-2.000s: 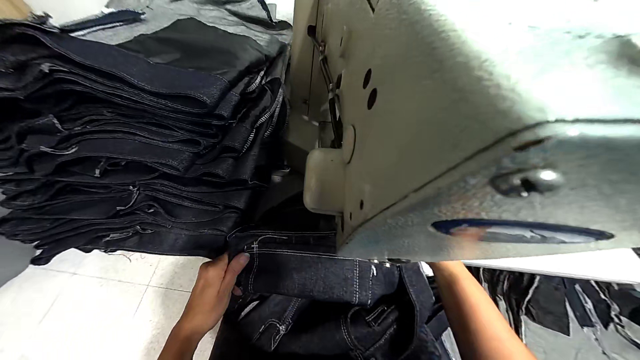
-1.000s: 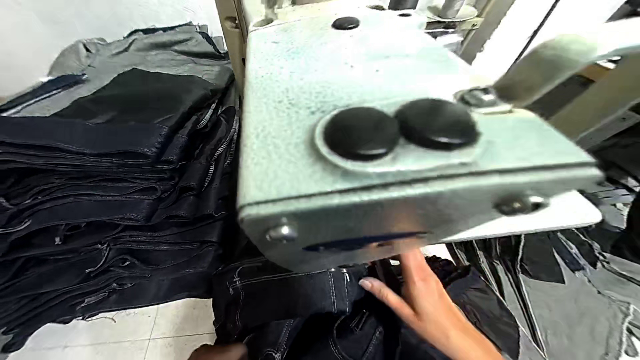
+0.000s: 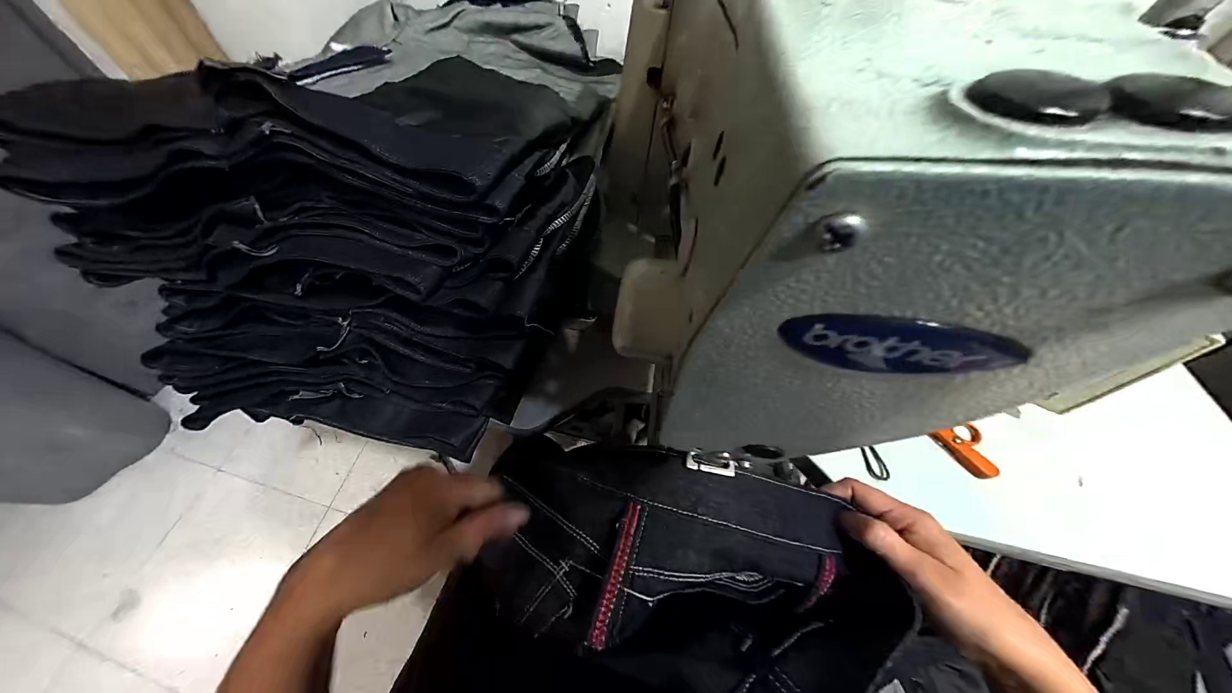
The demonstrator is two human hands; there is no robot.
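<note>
Dark denim trousers [image 3: 712, 549] with white topstitching and red-edged seams lie with their waistband under the head of a Brother sewing machine [image 3: 885, 260]. The presser foot [image 3: 710, 464] sits at the waistband's upper edge. My right hand [image 3: 900, 539] pinches the waistband at its right end, thumb on top. My left hand [image 3: 423, 529], blurred, is just left of the garment, its thumb and fingers bent toward the cloth; whether it touches the cloth is unclear.
A tall stack of folded dark denim pieces [image 3: 337, 241] stands at the left, with grey cloth [image 3: 481, 48] behind it. Orange thread snips [image 3: 965, 450] lie on the white table [image 3: 1107, 491] at the right. More dark cloth [image 3: 1116, 626] hangs below the table's edge.
The waistband now shows red-edged seams that the earlier frames do not show. My right hand has come to the waistband's right end. The view has shifted noticeably.
</note>
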